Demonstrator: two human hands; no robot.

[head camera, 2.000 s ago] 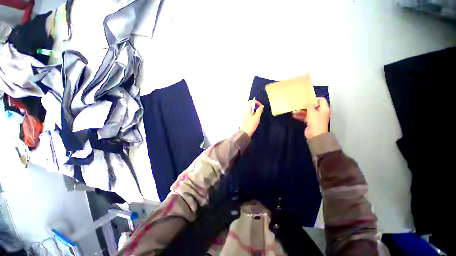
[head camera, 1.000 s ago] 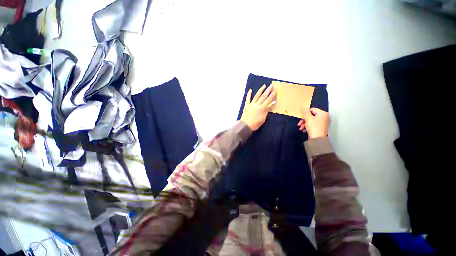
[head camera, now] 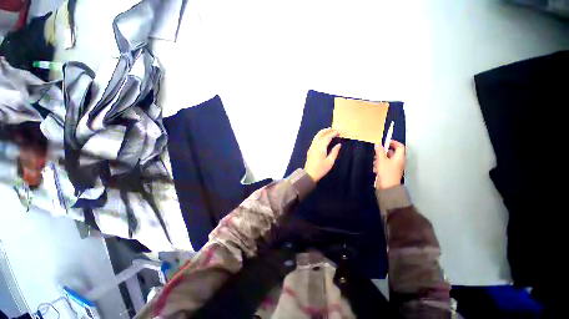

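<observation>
A navy trouser panel (head camera: 349, 180) lies flat in front of me. A tan card template (head camera: 360, 119) lies flat at its top edge. My left hand (head camera: 322, 154) is at the template's lower left corner, fingertips touching its edge, thumb apart, gripping nothing. My right hand (head camera: 390, 165) holds a thin white pen (head camera: 390, 132) pointing up, beside the template's lower right corner. The panel's lower end is hidden by my body.
Another navy panel (head camera: 203, 162) lies to the left. A crumpled heap of grey-white and dark pieces (head camera: 118, 118) covers the table's left side, with a red-orange bundle (head camera: 32, 165). Black panels (head camera: 530, 149) lie at the right. A light metal frame (head camera: 128, 271) stands at lower left.
The template has gone from raised in my right hand to flat on the panel. My left hand has slid down to its lower corner. The pen now points up in my right hand.
</observation>
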